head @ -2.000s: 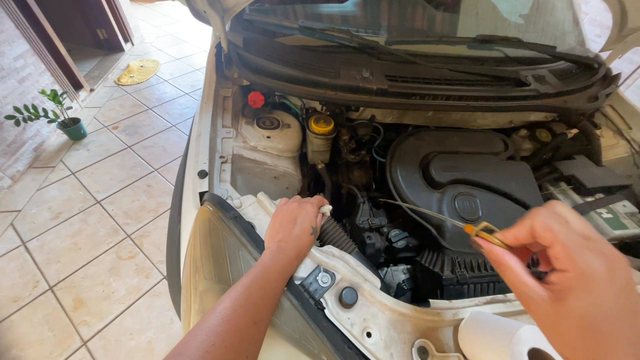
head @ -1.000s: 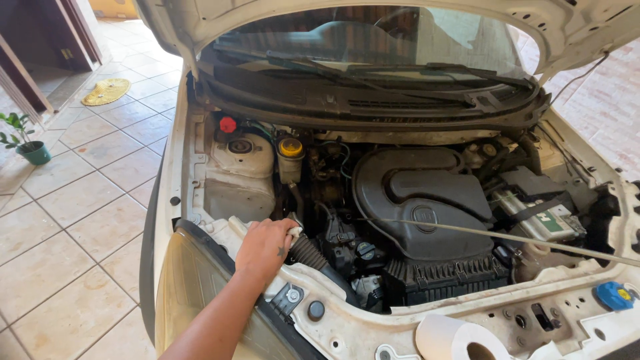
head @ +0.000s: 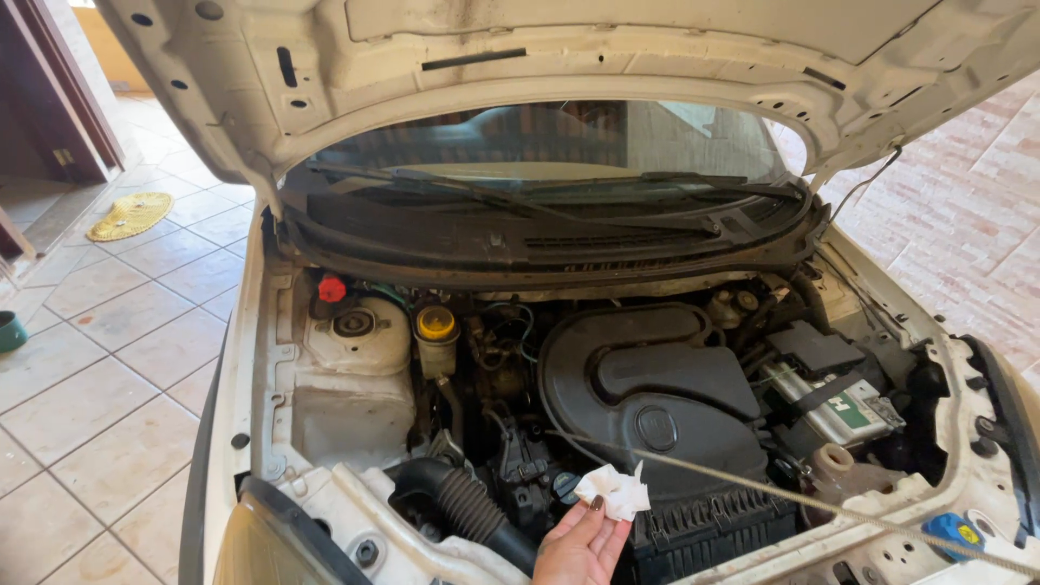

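At the lower middle, my left hand (head: 578, 544) pinches a crumpled piece of white paper (head: 615, 492) between thumb and fingers, above the front of the engine bay. A long thin dipstick (head: 780, 490) runs from over the black plastic engine cover (head: 650, 398) to the right edge of the view. My right hand is out of view, and so is the dipstick's handle end. Left of my left hand lies a ribbed black air hose (head: 471, 505). A blue cap (head: 953, 535) sits at the lower right, near the dipstick.
The raised white hood (head: 569, 73) spans the top. A battery (head: 845, 410) and an uncapped translucent coolant tank (head: 837, 467) are at the right. A yellow-capped reservoir (head: 436, 333) and a red cap (head: 331, 288) are at the back left. The headlight (head: 268, 544) is at the front left.
My left hand has left the front left edge and now holds the white paper up. My right hand, seen earlier holding the dipstick, is out of view. The view has tilted up, showing the hood.
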